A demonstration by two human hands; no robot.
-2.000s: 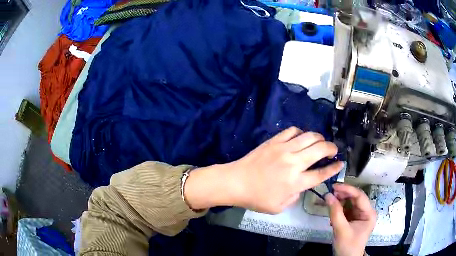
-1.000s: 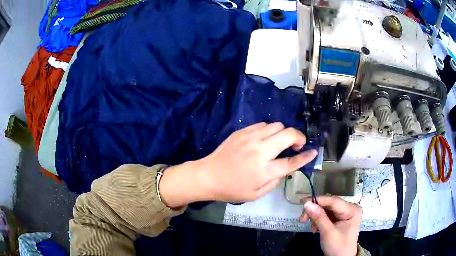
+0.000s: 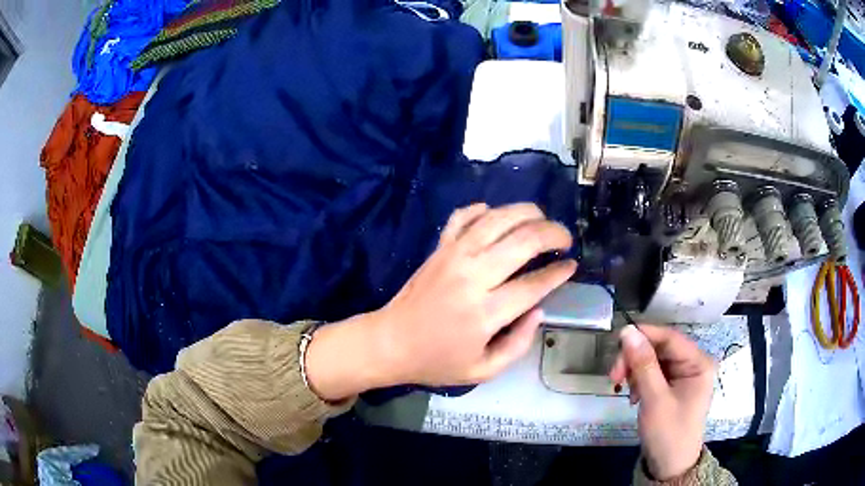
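The navy fabric (image 3: 285, 180) covers the table left of the off-white overlock machine (image 3: 730, 95), and its edge reaches the dark presser foot area (image 3: 616, 223). My left hand (image 3: 474, 294) lies on the fabric just left of the foot, fingers bent, fingertips partly hidden; fabric seems pinned under them. My right hand (image 3: 664, 380) is below the foot, thumb and index finger pinching the end of a thin dark strand (image 3: 628, 318) that runs up towards the foot. A smooth metal plate (image 3: 579, 307) shows between the hands.
Red and orange scissor handles (image 3: 835, 304) lie on white paper at the right. Ribbed tension knobs (image 3: 749, 223) line the machine front. A bright blue spool-like item (image 3: 526, 40) stands behind the pale cloth plate (image 3: 517, 109). Orange-red fabric (image 3: 71, 180) and bright blue fabric (image 3: 123, 47) lie at far left.
The view has shifted, moving the machine left in the picture. My left hand has moved back from the plate's front, uncovering it. My right hand has moved right and up since one second ago.
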